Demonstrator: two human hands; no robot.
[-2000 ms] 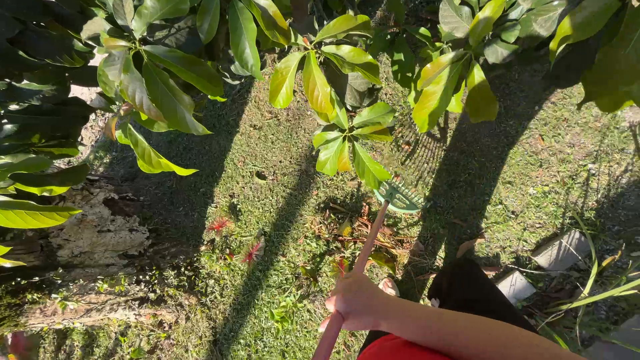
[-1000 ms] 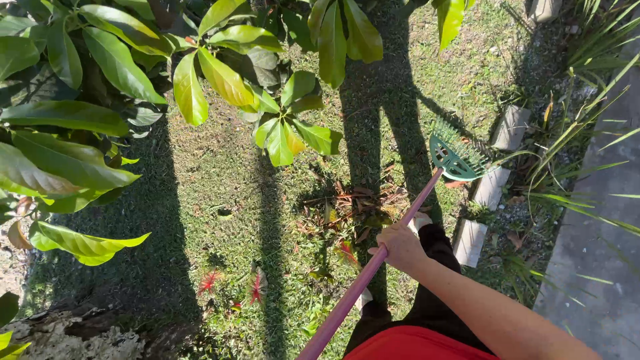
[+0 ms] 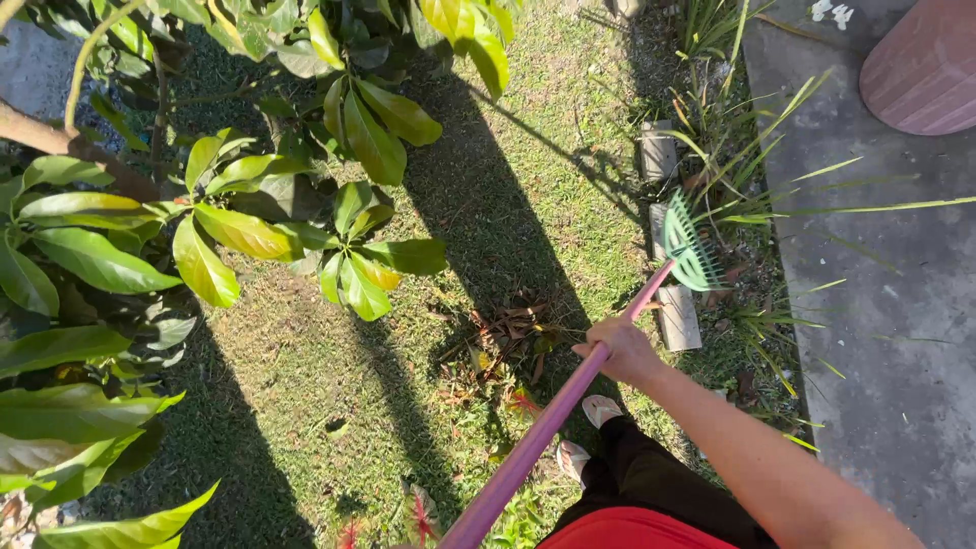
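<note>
My right hand is closed around the pinkish-purple handle of a rake. The handle slants from the bottom edge up to a green plastic rake head. That head lies over the gap between two edging blocks, its tines pointing right toward the grassy plants. Left of my right hand, a small heap of dry leaves and clippings rests on the lawn. My left hand is not visible; the lower end of the handle runs out of the frame.
Leafy branches hang at the left and top. Pale edging blocks border long-bladed plants and a concrete path. A reddish-brown container stands at the upper right. My sandalled feet are near the heap. Red-patterned leaves grow below.
The rake head has moved right, from the grass beside the heap to the edging blocks and plants. My right hand has stayed on the handle. The view has shifted toward the path.
</note>
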